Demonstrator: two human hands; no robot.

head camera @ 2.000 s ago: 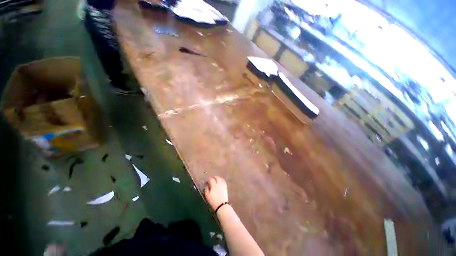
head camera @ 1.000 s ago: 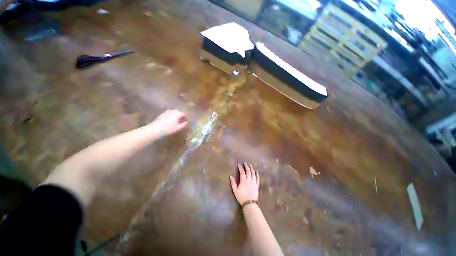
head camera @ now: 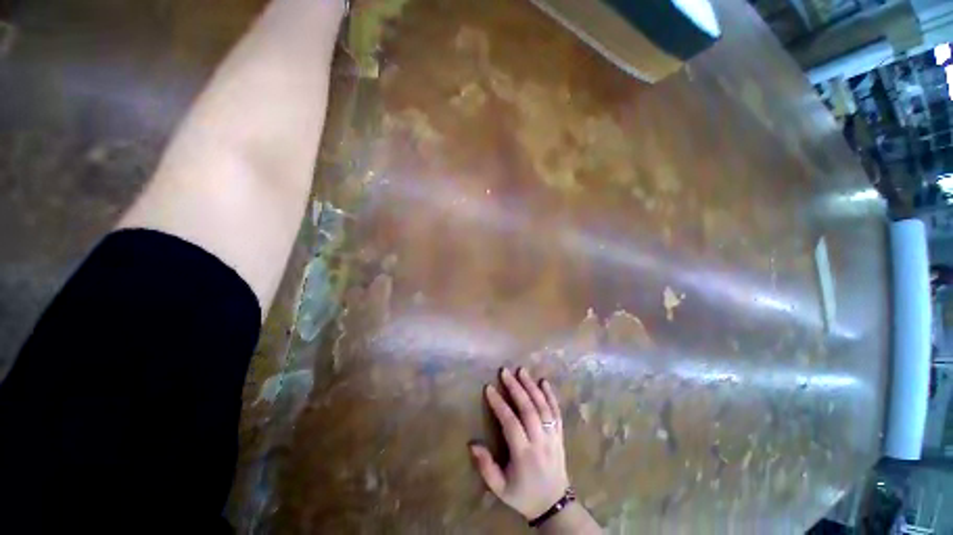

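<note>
A long narrow cut-piece stack [head camera: 669, 31] lies at the top of the picture, partly cut off by the edge. It has dark layers, white paper on top and brown paper beneath. My right hand [head camera: 528, 444] is bare and rests flat on the brown table [head camera: 449, 272], fingers apart and empty, well below the stack. It wears a ring and a dark bracelet. My left arm, in a short black sleeve, reaches up over the table. Its hand is past the top edge, so what it touches is hidden.
A thin pale strip [head camera: 826, 284] lies towards the table's right end. A long white roll [head camera: 909, 340] stretches along that end. Shelves with blurred items [head camera: 888, 115] are beyond at the upper right. The table surface has worn, peeling patches.
The view has moved in over the table. My left arm reached forward and its hand left the picture at the top. My right hand came onto the table and stays flat there.
</note>
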